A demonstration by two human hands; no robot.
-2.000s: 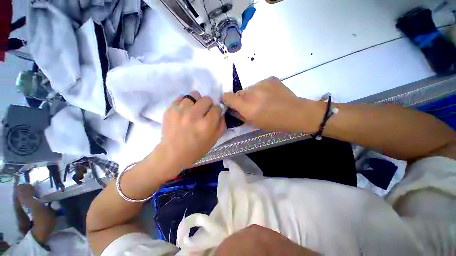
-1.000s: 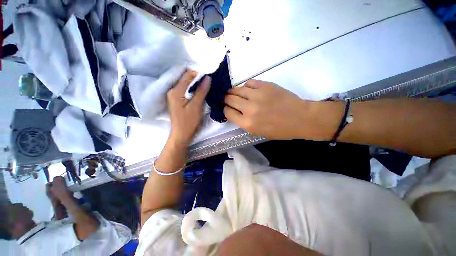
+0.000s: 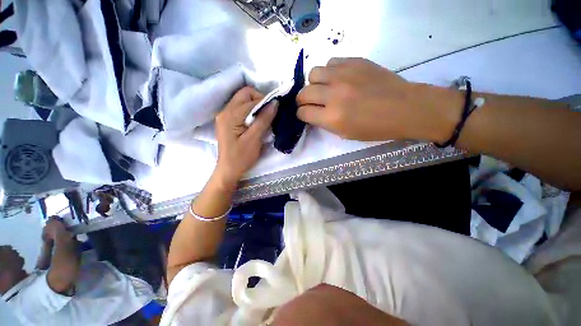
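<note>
A navy piece [image 3: 290, 124] lies between my two hands, below the sewing point, with its narrow tip pointing up to the machine. My left hand [image 3: 245, 130] grips the folded edge of the light grey panel [image 3: 266, 102] beside the navy piece. My right hand [image 3: 357, 95] pinches the right edge of the navy piece with its fingertips; the fingers partly hide it. The sewing machine's metal parts [image 3: 280, 14] and a round grey-blue knob [image 3: 306, 19] show at the top edge. The needle point is washed out by glare.
Heaped grey pieces with navy edges [image 3: 95, 63] lie left. A measuring tape [image 3: 331, 172] runs along the table's front edge. A grey fan-vented box [image 3: 28, 156] and another person [image 3: 70, 280] are at left. Scraps [image 3: 509, 207] lie below right. A dark bundle [image 3: 569, 14] is at the top right.
My right hand has moved up along the navy piece since a second ago. My left hand has gone from bunching the fabric to holding the grey panel's folded edge.
</note>
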